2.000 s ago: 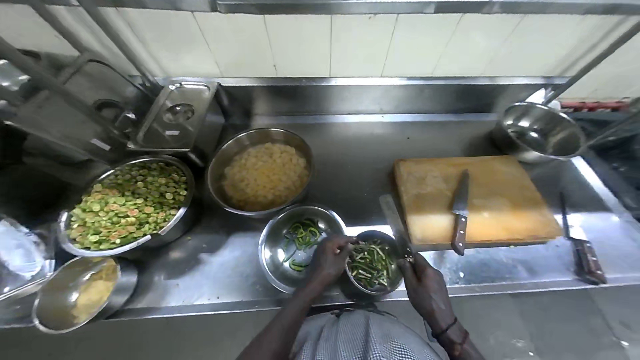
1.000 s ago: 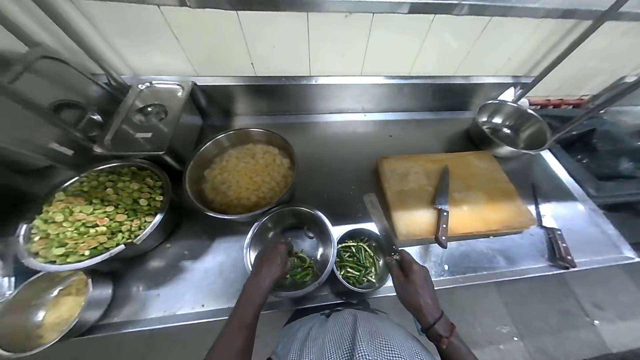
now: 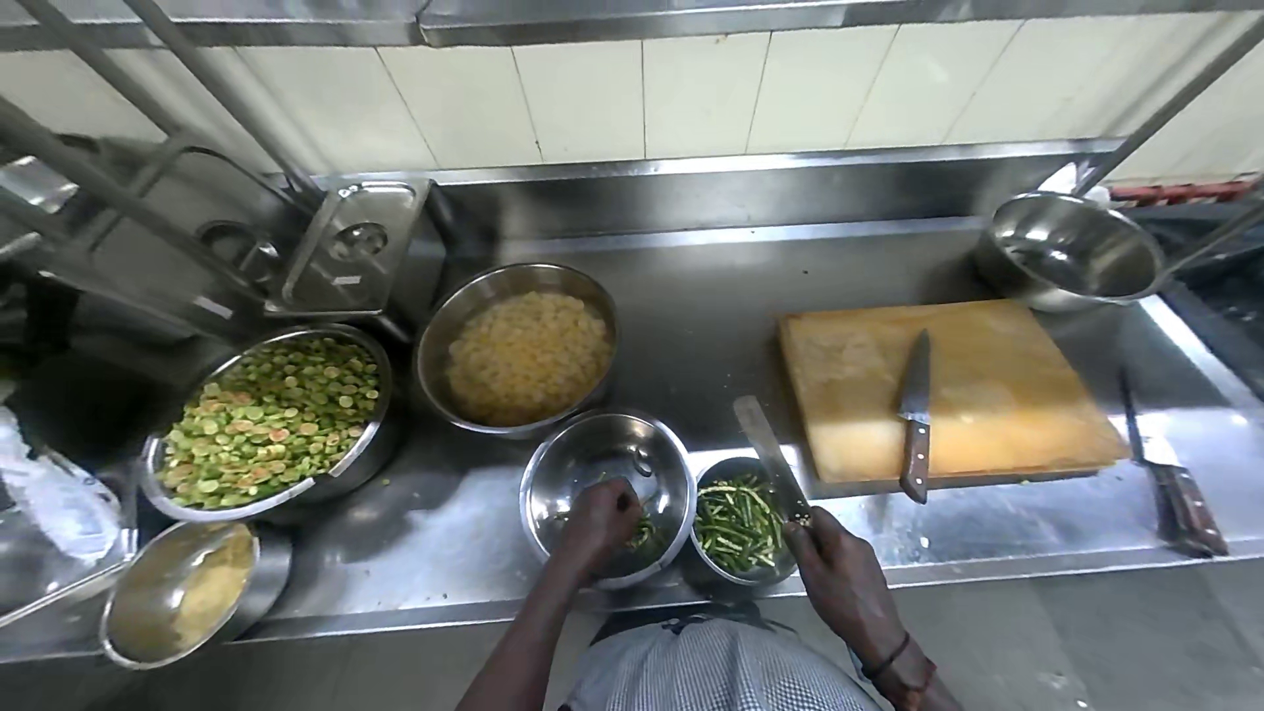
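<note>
My left hand (image 3: 600,523) is inside a steel mixing bowl (image 3: 555,464), over a few green chillies (image 3: 642,534) at its bottom; the fingers are curled, and whether they hold anything is hidden. In my right hand (image 3: 839,573) is a knife, its broad blade (image 3: 772,449) pointing up and left over the rim of a smaller steel container. Slit green chillies (image 3: 736,523) fill that container, which stands close beside the bowl's right side.
A cutting board (image 3: 859,395) bears a wood-handled knife (image 3: 916,420); another knife (image 3: 1170,474) lies right of it. A steel bowl (image 3: 1071,247) stands behind. Leftward are a bowl of pale chunks in liquid (image 3: 533,355), sliced green vegetables (image 3: 281,425), a bowl with yellowish contents (image 3: 212,592) and a lidded steel pan (image 3: 351,247).
My left hand has moved left, from beside the knife over the chilli container into the mixing bowl. Fewer chillies show in the bowl than at first. The right hand still holds the knife.
</note>
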